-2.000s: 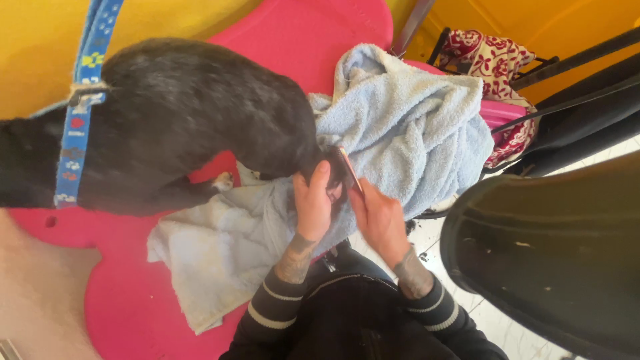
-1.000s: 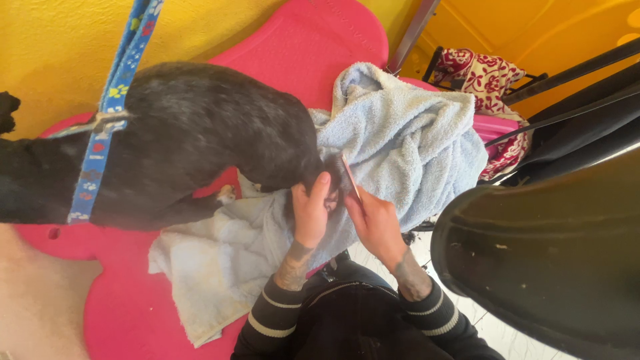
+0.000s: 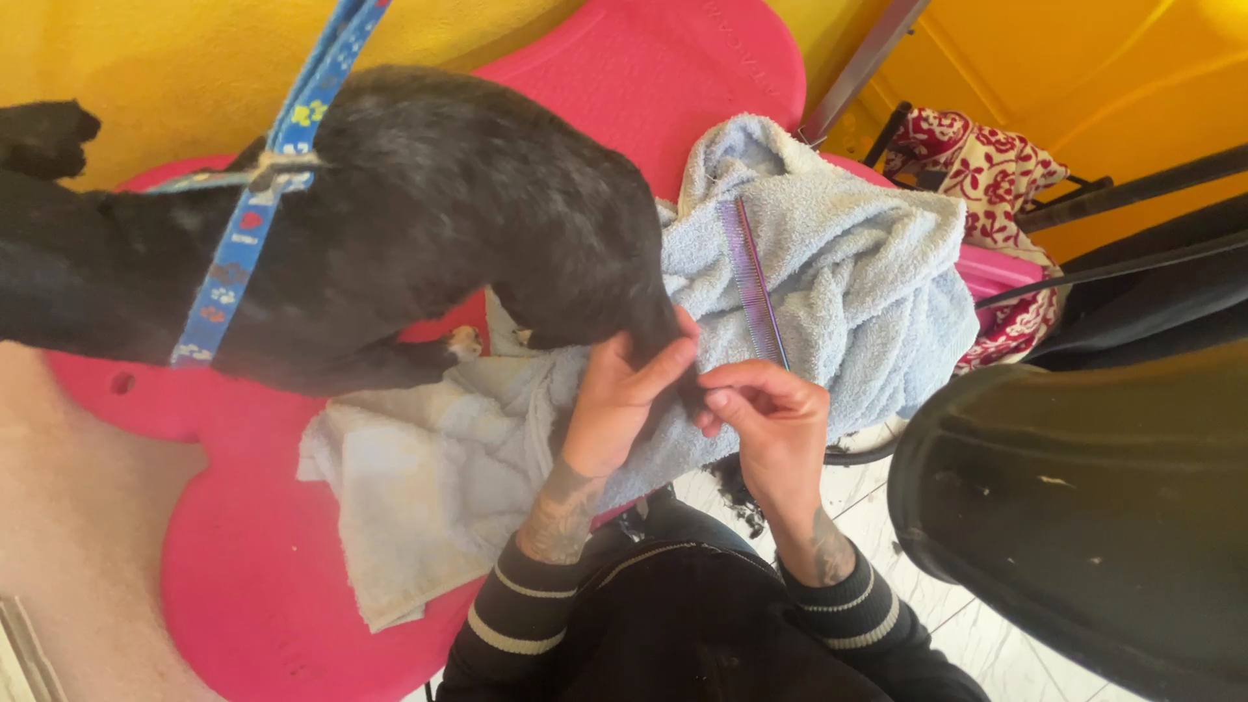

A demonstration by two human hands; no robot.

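Observation:
A black dog (image 3: pixel 507 195) stands on a pink grooming table (image 3: pixel 273 546), a blue paw-print strap (image 3: pixel 234 263) around its body. My left hand (image 3: pixel 624 390) is closed around the lower part of the dog's hind leg. Close to its right, my right hand (image 3: pixel 765 405) pinches thumb and forefinger together at the dark hair of that leg. A metal grooming comb (image 3: pixel 754 283) with a purple sheen lies on the crumpled light blue towel (image 3: pixel 848 263), just above my right hand. A pale towel (image 3: pixel 429 487) is spread below the dog.
At the right stands a large dark rounded object (image 3: pixel 1082 507). Behind the towel are a red-and-white patterned cloth (image 3: pixel 994 175) and black bars (image 3: pixel 1141 190). A yellow wall (image 3: pixel 146 58) borders the table's far side. Dark hair clippings (image 3: pixel 736 492) lie on the tiled floor.
The comb was in my right hand in both earlier frames; now it lies on the blue towel, and that hand's fingertips are at the leg's hair. My left hand still holds the leg.

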